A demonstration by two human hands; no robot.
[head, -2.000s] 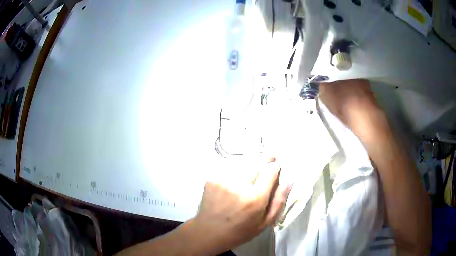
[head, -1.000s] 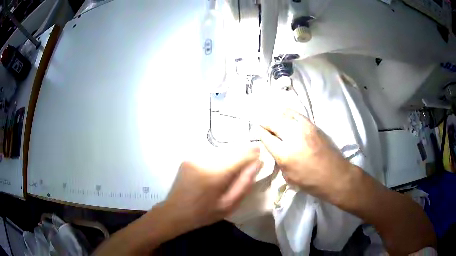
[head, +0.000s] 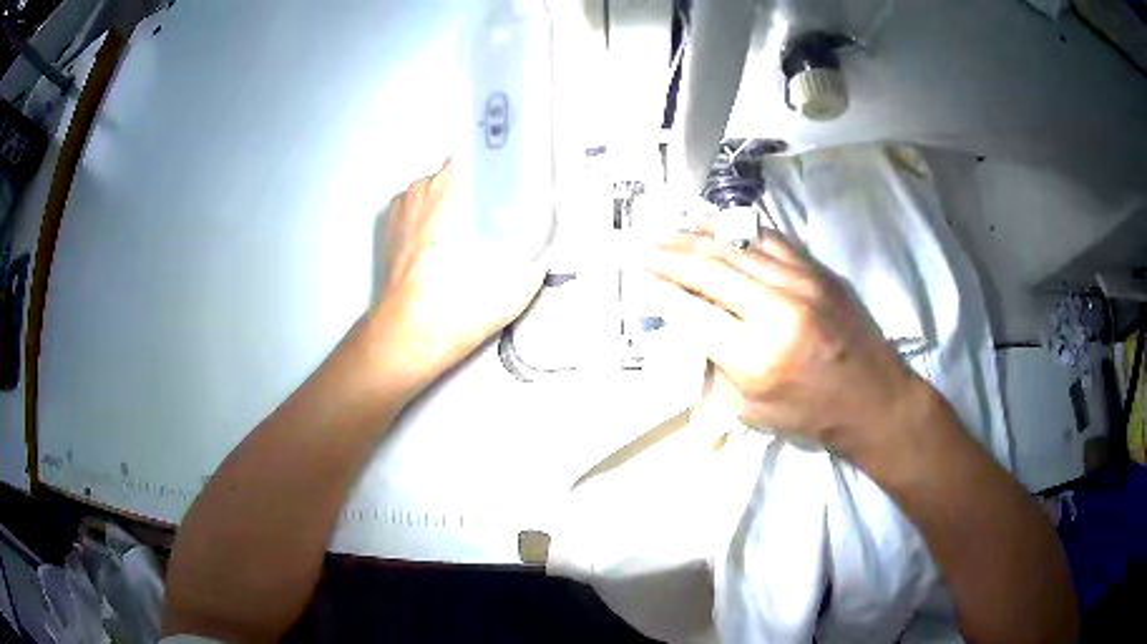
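Observation:
The white garment piece (head: 881, 252) lies right of the presser foot (head: 623, 208), runs under the machine arm and hangs in folds over the front table edge. My right hand (head: 805, 340) lies on the cloth just right of and in front of the foot, fingers stretched towards it; whether it grips the cloth is unclear. My left hand (head: 440, 283) is on the table left of the needle area, partly hidden behind the long white lamp (head: 497, 126). Its fingertips are washed out by glare, and I cannot tell if they hold anything.
The machine's ribbed knob (head: 820, 92) is at the upper right. A dark metal piece (head: 736, 176) sits right of the foot. A tape marker (head: 533, 546) is on the front table edge. A heap of white pieces (head: 94, 585) is at lower left. Blue material (head: 1107, 516) is at lower right.
My left hand has moved forward and left, from the front of the needle plate to behind the lamp. My right hand came from behind the cloth onto it, near the foot.

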